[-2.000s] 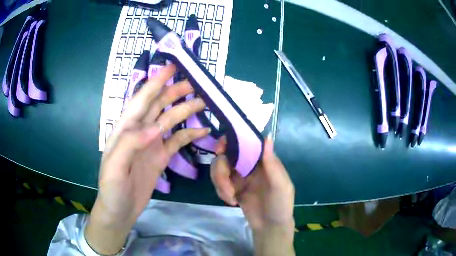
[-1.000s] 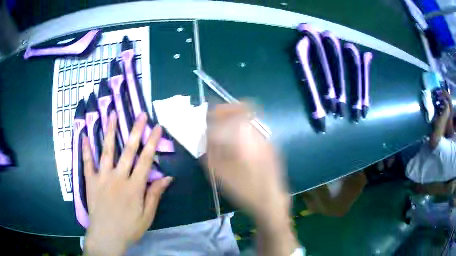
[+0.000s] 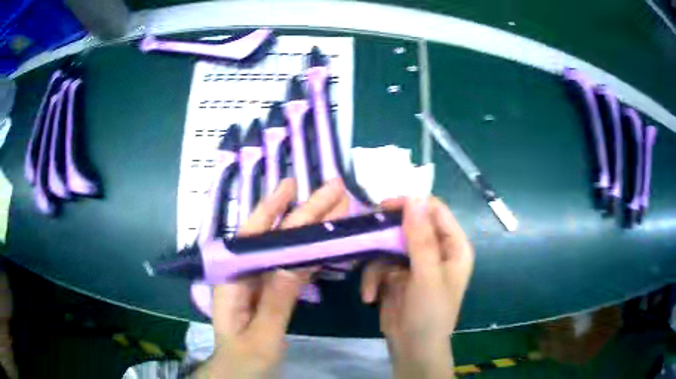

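A purple-and-black pen (image 3: 311, 250) lies level across both hands in front of me, its black tapered tip pointing left. My left hand (image 3: 263, 285) is under its front half, fingers behind it and thumb along its lower edge. My right hand (image 3: 426, 255) grips its rear end, which the fingers cover. Behind it, several more pens (image 3: 296, 129) lie fanned on a printed sheet (image 3: 211, 111), their lower ends partly hidden by my hands. A crumpled white tissue (image 3: 389, 174) lies right of the sheet.
A snap-off knife (image 3: 474, 176) lies on the dark green bench (image 3: 519, 274) right of the tissue. Several pens stand in rows at far right (image 3: 611, 148) and left (image 3: 59, 141). One pen (image 3: 211, 49) lies across the sheet's top. A blue bin (image 3: 44, 29) is top left.
My left hand has left the fanned pens and my right hand has come back from the right; both now hold a pen. The right-hand row shows fewer pens. The view has turned left.
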